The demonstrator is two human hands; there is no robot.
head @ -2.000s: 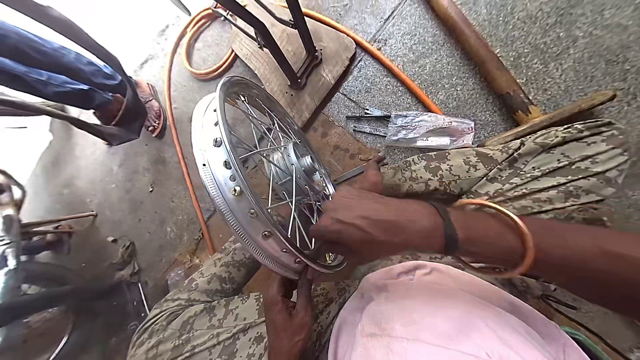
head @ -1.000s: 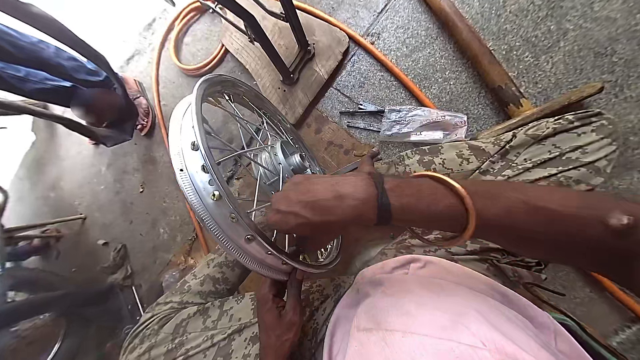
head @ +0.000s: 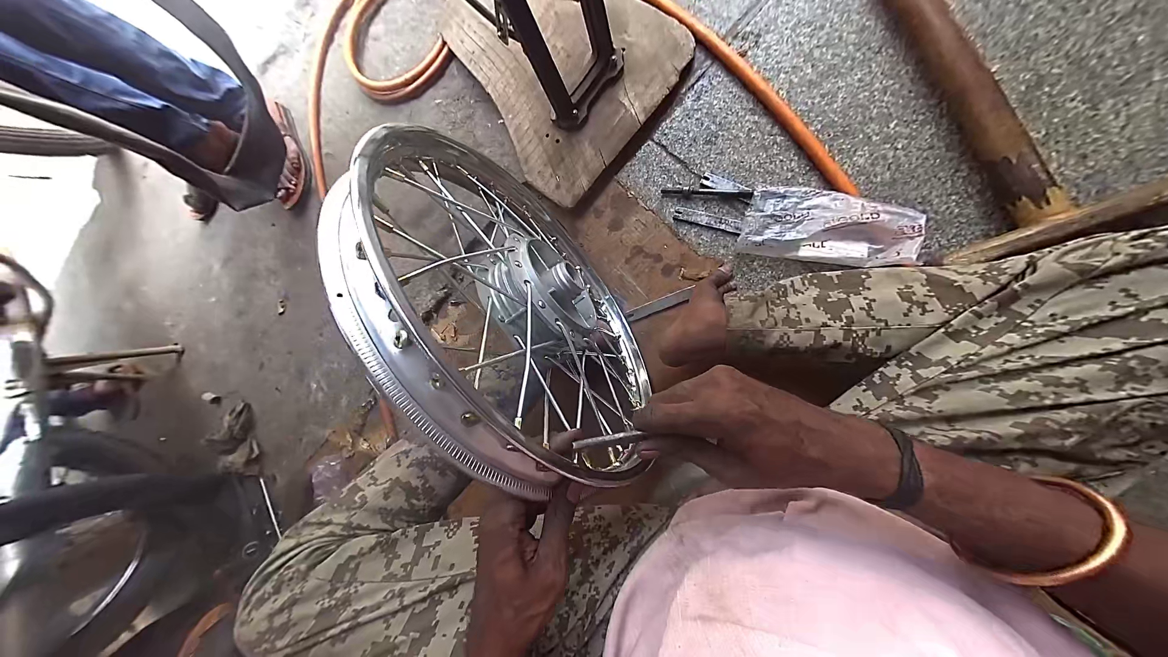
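Note:
A spoked metal wheel rim [head: 411,374] stands tilted between my legs, with a metal hub [head: 538,283] at its centre and spokes running to the rim. My left hand [head: 525,557] grips the rim's lower edge, thumb and fingers pressed on it. Near the rim's lower right side, my right hand [head: 730,424] holds a thin metal tool [head: 607,440] between thumb and fingers, its tip among the spoke ends. The tool's exact kind cannot be told. A flat metal bar [head: 662,303] lies by my foot, behind the wheel.
Beyond the wheel, a dark metal stand [head: 566,100] rests on a wooden board [head: 630,91]. An orange hose [head: 776,105] curves behind. Right of it lie a plastic packet [head: 830,228] and a wooden handle [head: 985,109]. Another person's sandalled foot [head: 290,164] is upper left; bicycle parts [head: 82,493] lower left.
My right hand has moved from over the spokes to the rim's lower right side, where the thin tool now shows. My left hand stays at the rim's lower edge.

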